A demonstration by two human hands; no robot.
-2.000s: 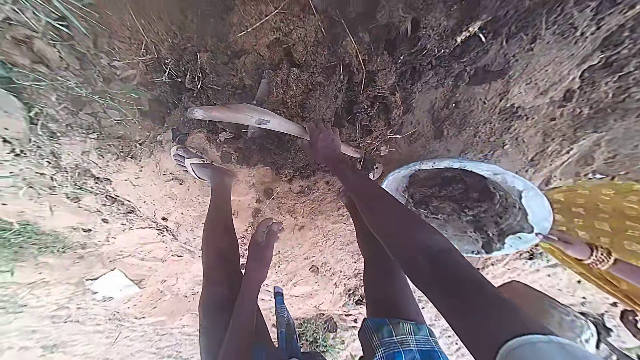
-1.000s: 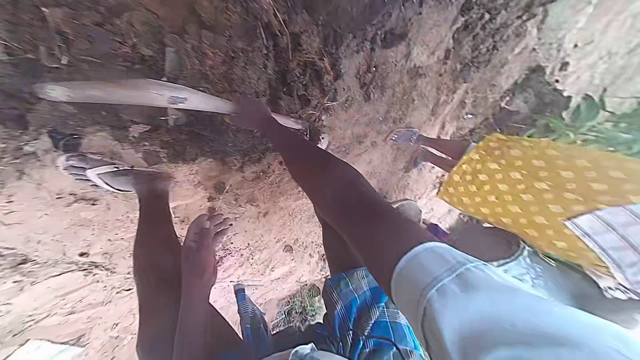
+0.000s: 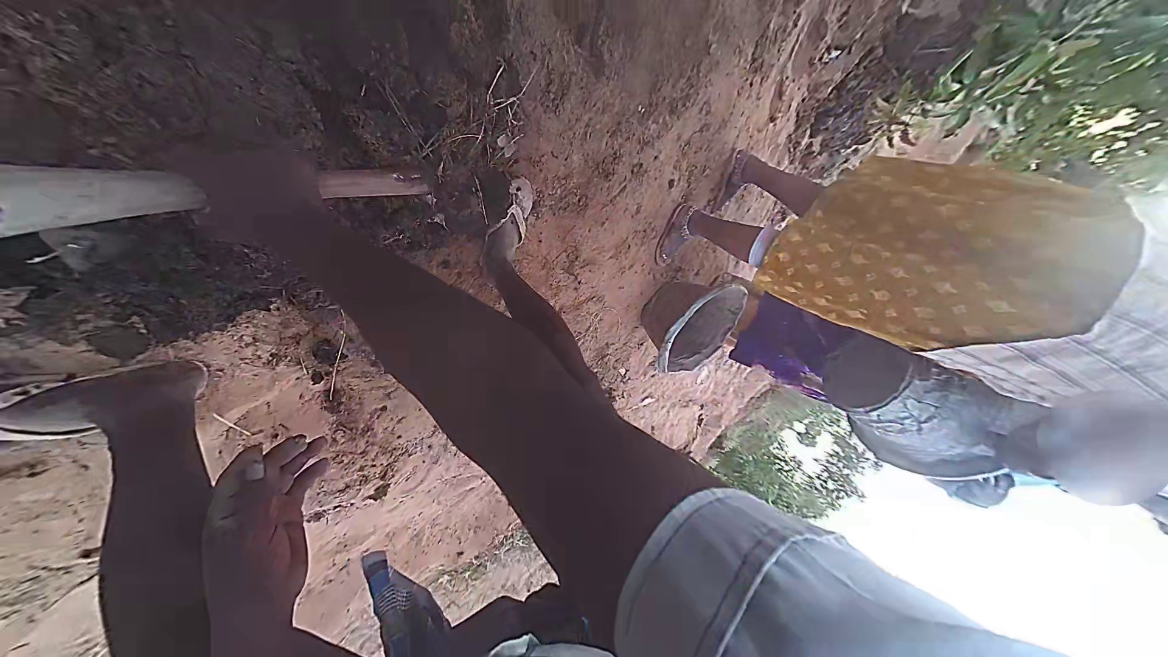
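My right hand (image 3: 251, 187) is shut around a pale wooden tool handle (image 3: 370, 183) at the upper left; it is dark and blurred there. The handle's thicker part runs out of view at the left edge, and a greyish piece, perhaps the tool's head, shows just below it over dark soil. My left hand (image 3: 260, 525) is at the lower left beside my bare leg, fingers apart and slightly curled, holding nothing. My feet, in sandals (image 3: 520, 203), stand on either side of the dark soil.
At the right is a person in yellow patterned cloth (image 3: 940, 246), feet on the reddish ground. Near that person are a basin (image 3: 703, 328) and a larger grey vessel (image 3: 940, 424), with another person partly in view. Leafy plants (image 3: 1031, 78) grow at the upper right. Twigs (image 3: 484, 119) lie on the soil.
The view has swung far to the right. The soil-filled basin beside my right arm has gone from there, and the person in yellow has moved away. My right hand keeps its hold on the handle.
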